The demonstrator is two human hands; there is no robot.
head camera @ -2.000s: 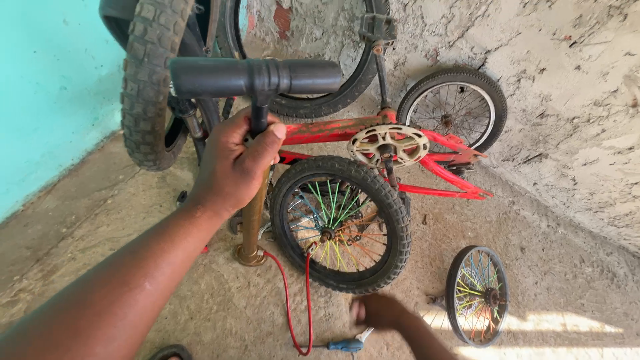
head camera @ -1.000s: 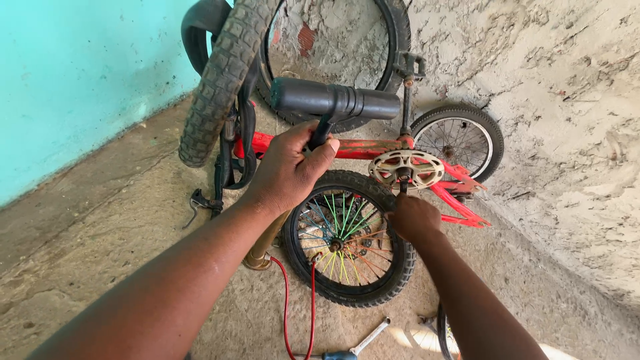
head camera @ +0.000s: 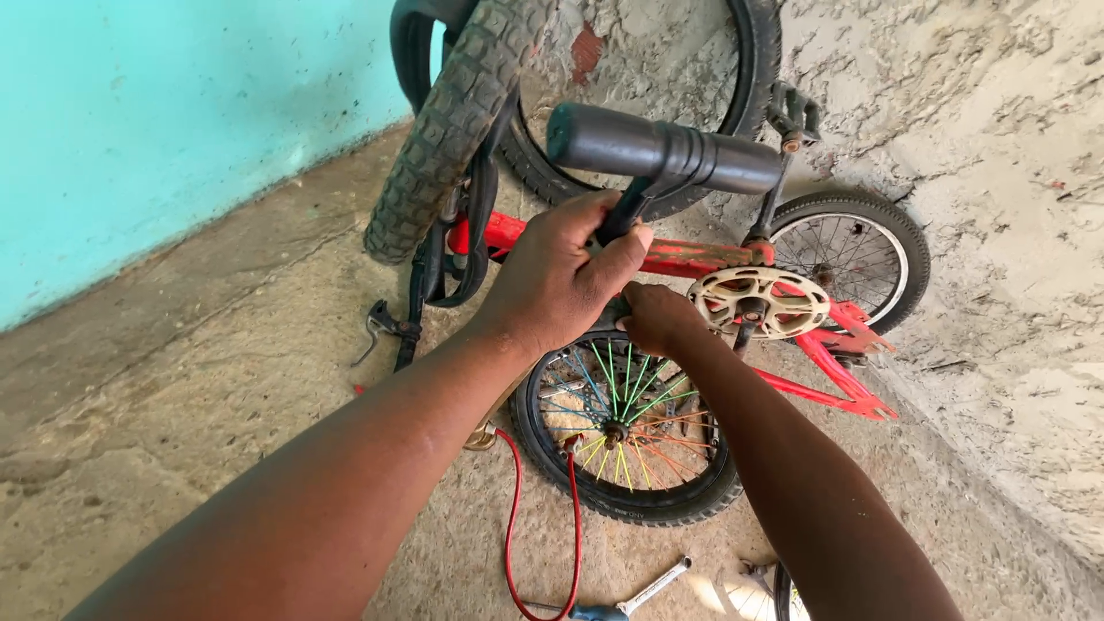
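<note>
My left hand (head camera: 569,267) is closed around the pump's shaft, just under the black T-shaped handle (head camera: 664,151) of a floor pump. My right hand (head camera: 660,317) rests at the upper edge of a small bicycle wheel (head camera: 625,504) with green, blue, orange and yellow spokes; whether its fingers grip the tire cannot be told. From the pump's base (head camera: 480,437), mostly hidden behind my left forearm, a red hose (head camera: 515,517) runs in a loop to the rim of this wheel. Behind both hands lies a red bicycle frame (head camera: 699,257) with a pale chainring (head camera: 759,302).
A knobby tire (head camera: 457,121) stands at the upper left, with a larger wheel (head camera: 759,69) behind. Another small wheel (head camera: 918,259) leans by the rough wall. A wrench (head camera: 655,586) and a blue-handled tool (head camera: 599,612) lie on the floor, near a partly visible wheel (head camera: 783,595).
My right hand has moved up from the floor near the blue-handled tool, past the chainring, to the upper edge of the colorful wheel. My left hand stays on the pump.
</note>
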